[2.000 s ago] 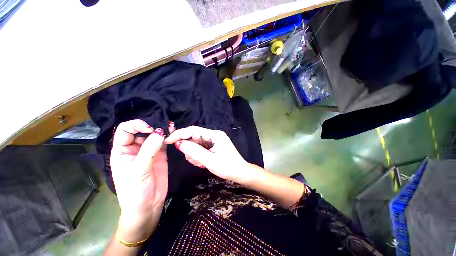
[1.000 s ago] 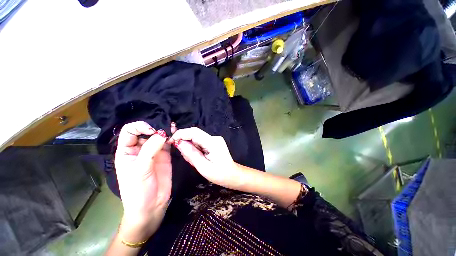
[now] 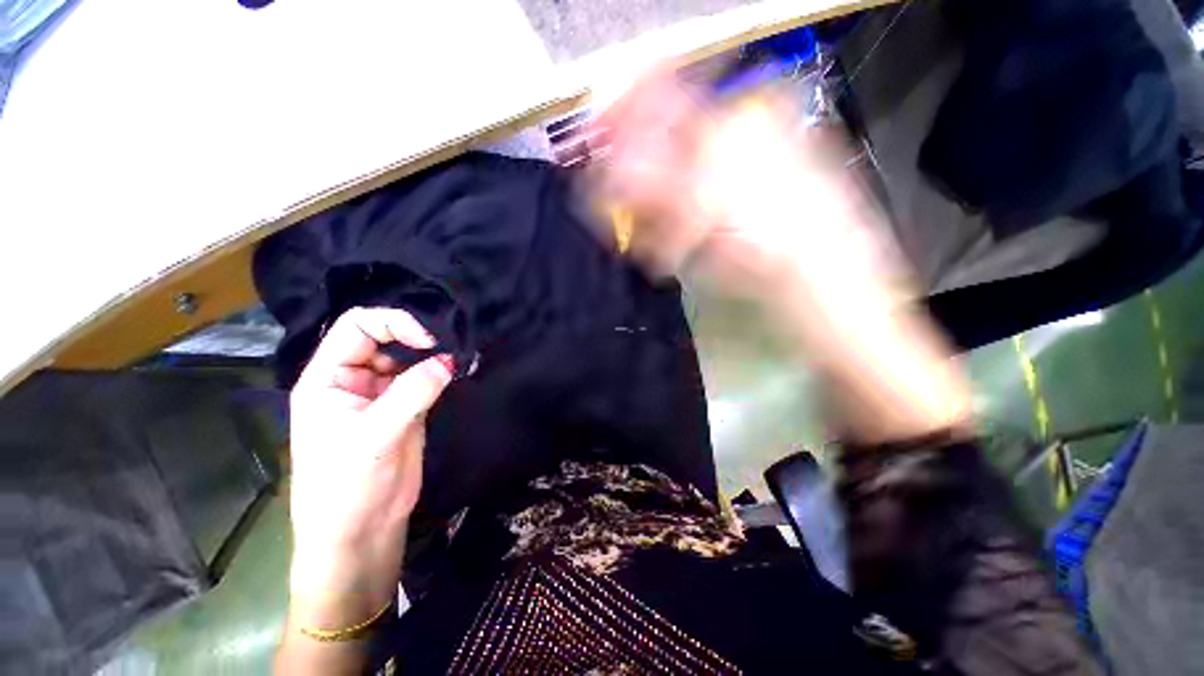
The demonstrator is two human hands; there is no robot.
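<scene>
The black garment (image 3: 568, 343) lies bunched on the lap, below the table edge. My left hand (image 3: 376, 396) pinches a fold of the garment between thumb and forefinger, at left of centre. A small pale spot shows beside the fingertips; I cannot tell what it is. My right hand (image 3: 687, 172) is raised away from the garment, up and to the right, near the table's edge, and is heavily blurred. Its fingers and anything in them cannot be made out. No needle or thread is clearly visible.
The white table (image 3: 330, 106) curves across the top left, with a wooden drawer front (image 3: 185, 306) under it. A grey bin (image 3: 119, 489) stands at left. Dark cloth (image 3: 1056, 119) hangs over a grey bin at right. A blue-edged grey container (image 3: 1149, 555) is at lower right.
My right hand has left the left fingertips and swung up and far to the right, with the forearm raised. My left hand stays near the same spot, pinching the cloth.
</scene>
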